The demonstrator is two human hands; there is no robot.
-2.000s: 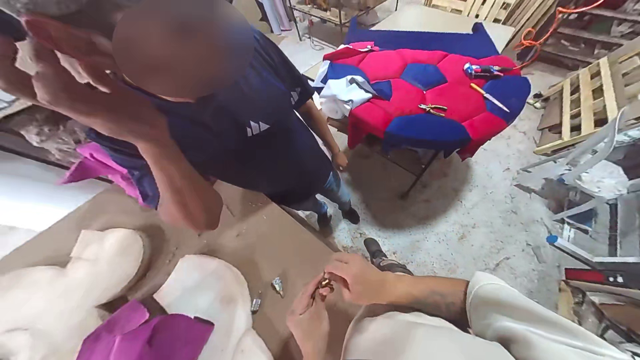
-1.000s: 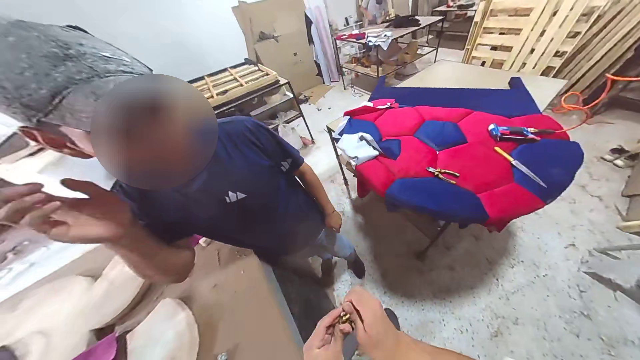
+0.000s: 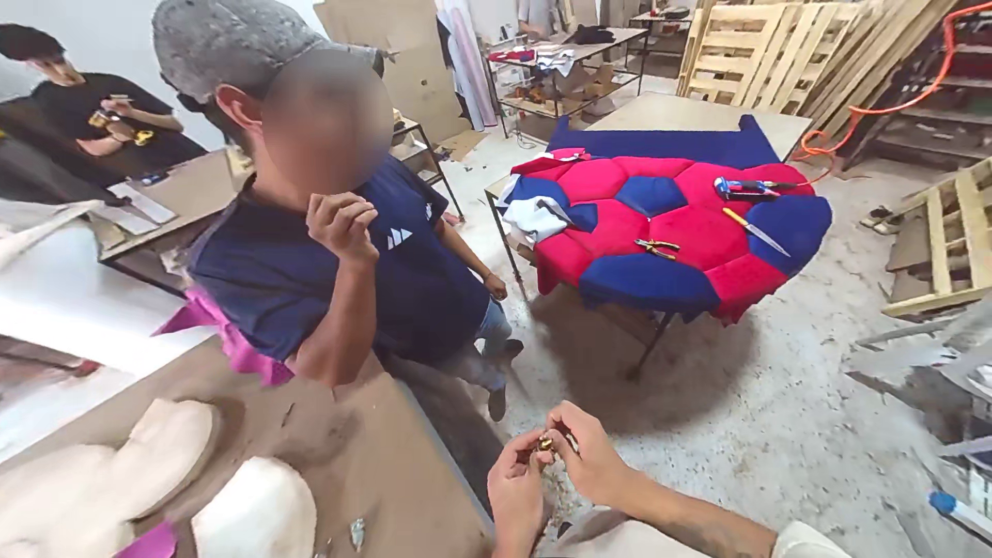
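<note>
At the lower middle, my left hand and my right hand meet, the fingertips of both pinching a small gold-coloured metal piece. Fingers cover part of it, so its kind cannot be told. Left of my hands, on the brown tabletop, lies a small shiny metal piece near pale foam shapes. Beyond my hands, a red and blue padded cover of sewn panels bears pliers, a yellow-handled knife and a blue air tool.
A person in a cap and dark blue shirt stands close at the left, one hand raised. Another person holds a yellow drill behind a bench. An orange hose runs at the right, near wooden pallets.
The view has swung up and left, bringing the person with the drill into sight. The nearby person's raised hand now has its fingers curled together near the chin. My hands still hold the small metal piece.
</note>
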